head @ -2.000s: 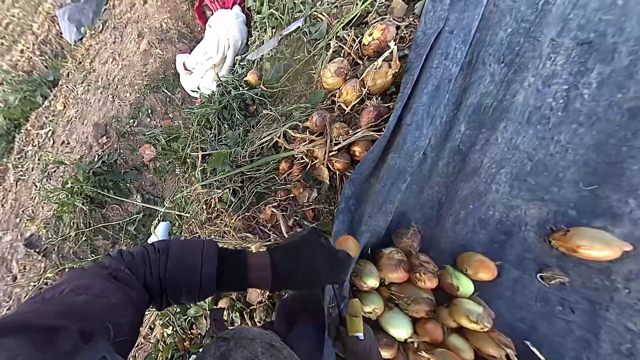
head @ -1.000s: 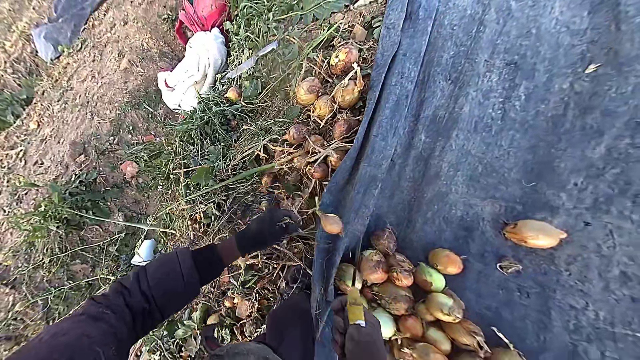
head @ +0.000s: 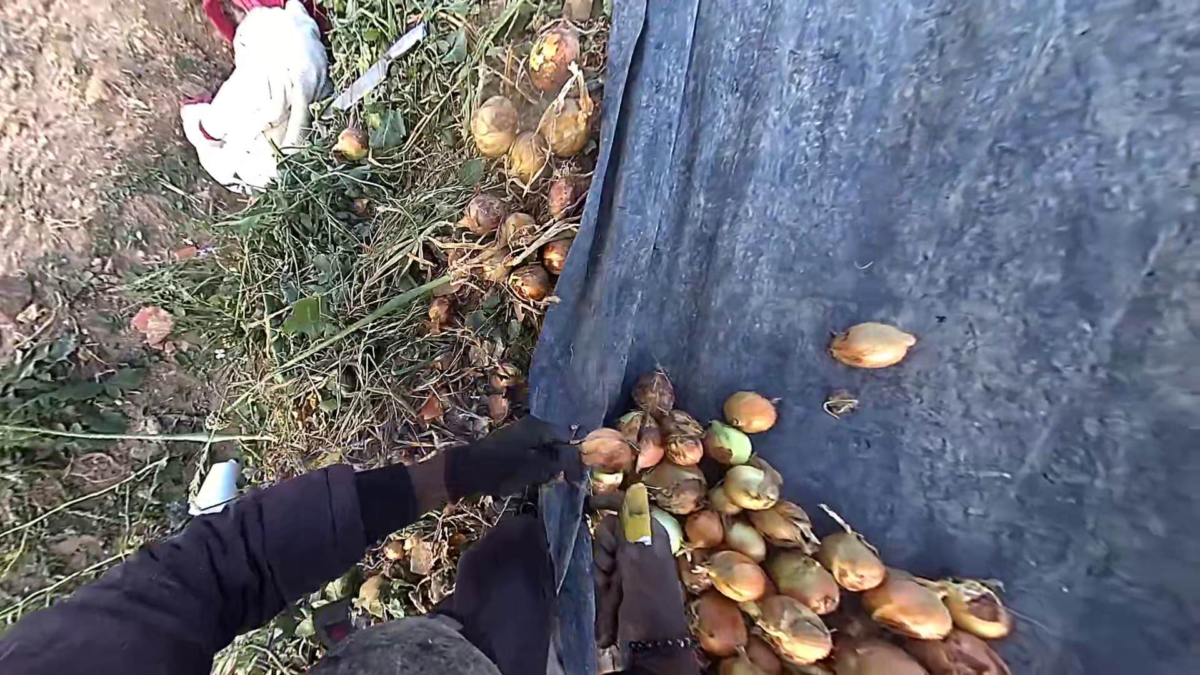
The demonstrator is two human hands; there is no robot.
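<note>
My left hand point(head: 525, 457), in a dark glove, reaches from the left to the tarp's edge, its fingertips on a brown onion point(head: 607, 450). Just below and to the right is my gloved right hand point(head: 642, 572), its fingers partly curled. A small yellow piece point(head: 636, 514) shows at its fingers; whether it is a tool or a finger wrap is unclear. Beside the right hand, a pile of onions point(head: 736, 574), brown with some greenish, lies on the dark blue-grey tarp point(head: 900, 225). The underside of the right hand is hidden.
More onions point(head: 494, 127) lie among dry stalks and weeds left of the tarp. A white cloth point(head: 272, 94) and a pale blade-like strip point(head: 380, 67) are at upper left. A white cup-like object point(head: 217, 487) lies near my left sleeve. One lone onion point(head: 872, 345) rests on the tarp.
My left hand was over the weeds left of the tarp a second ago; now it is at the tarp's edge near my right hand, with an onion at its fingertips.
</note>
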